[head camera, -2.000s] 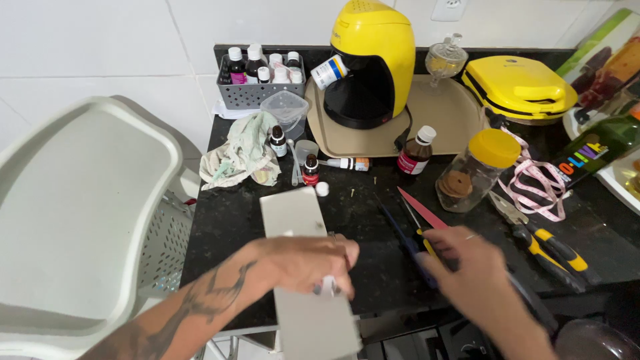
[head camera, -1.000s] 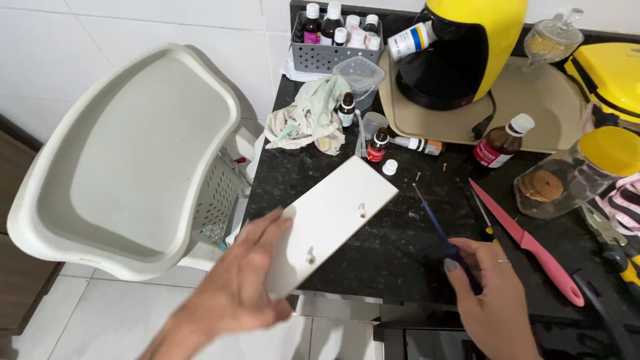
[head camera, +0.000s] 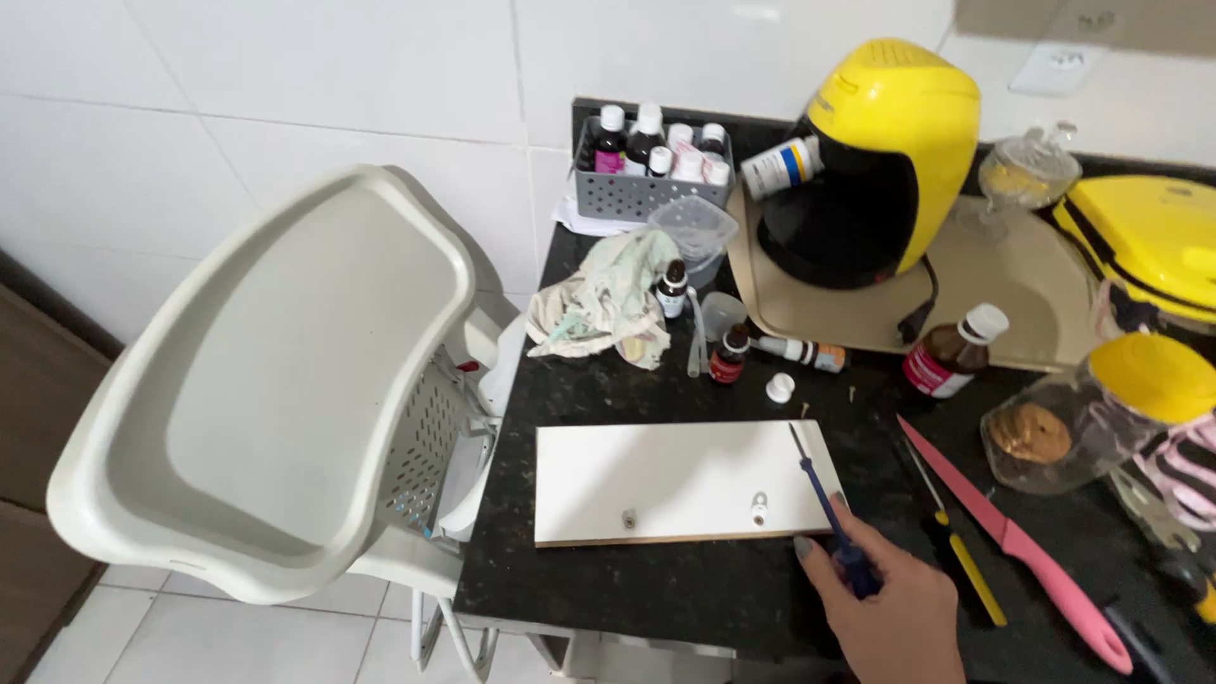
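My right hand (head camera: 879, 589) holds a blue-handled screwdriver (head camera: 826, 503), its thin shaft pointing up and left over the right end of a white board (head camera: 665, 475). The board lies flat on the black stone countertop (head camera: 608, 594), with two small metal fittings (head camera: 759, 508) near its front edge. To the right of my hand lie a yellow-handled screwdriver (head camera: 971, 575) and a pink knife (head camera: 1054, 579). Small screws (head camera: 805, 410) and a white cap (head camera: 780, 388) sit behind the board. My left hand is out of view.
Behind are a cloth (head camera: 608, 294), small bottles (head camera: 730, 356), a grey basket of bottles (head camera: 655, 198) and a yellow coffee maker (head camera: 888, 104) on a beige tray (head camera: 1026, 275). A glass jar (head camera: 1031, 442) lies at right. A high chair tray (head camera: 294, 380) stands left of the counter.
The white board, tilted under my left hand a second ago, now lies flat and squared to the counter. My left hand has left the view. The blue screwdriver is now over the board.
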